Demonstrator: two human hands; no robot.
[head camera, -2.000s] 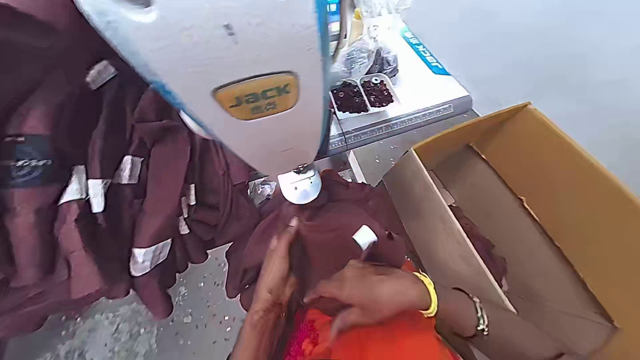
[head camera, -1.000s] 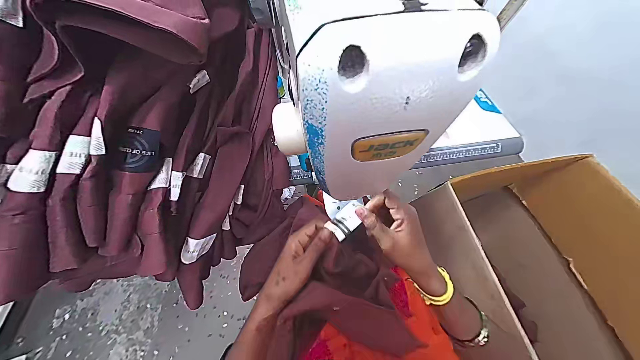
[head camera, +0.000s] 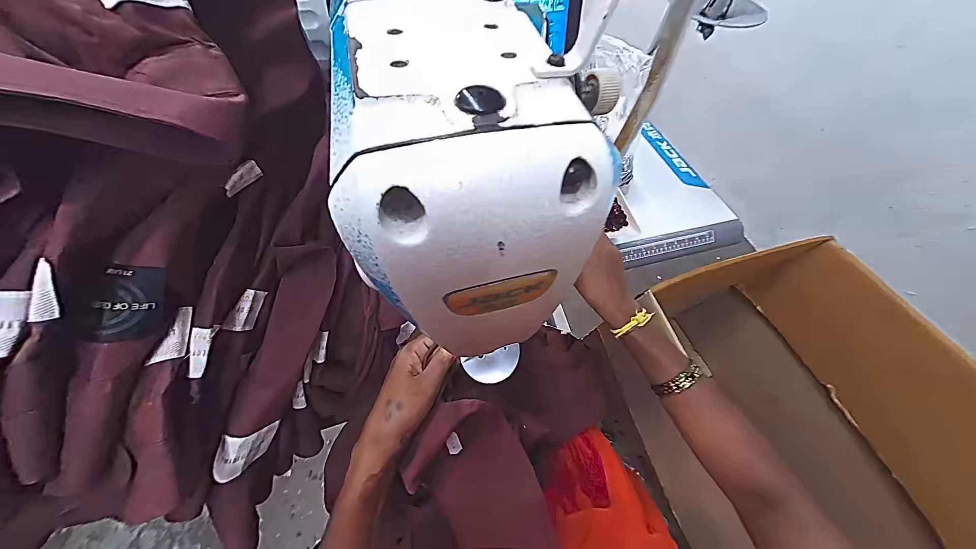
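Observation:
A white Jack sewing machine head (head camera: 473, 198) fills the upper middle, with a round white plate (head camera: 490, 364) under its nose. Just left of that plate is my left hand (head camera: 418, 370), fingers bent at the edge of a maroon garment (head camera: 488, 473); what its fingertips pinch is hidden. The garment hangs from the machine over my lap, a small white tag (head camera: 454, 443) on it. My right hand (head camera: 604, 278) reaches behind the right side of the machine head, its fingers out of sight, near a tray of small dark buttons (head camera: 616, 217).
Maroon garments with white labels (head camera: 245, 451) hang in a thick row at the left. An open cardboard box (head camera: 900, 343) stands at the right, beside my right forearm. The machine's white table section (head camera: 679, 206) carries a printed ruler. A clear plastic bag lies behind the head.
My right hand has moved from a white label held with my left hand to behind the machine head. My left hand is now beside the round plate. The view has shifted.

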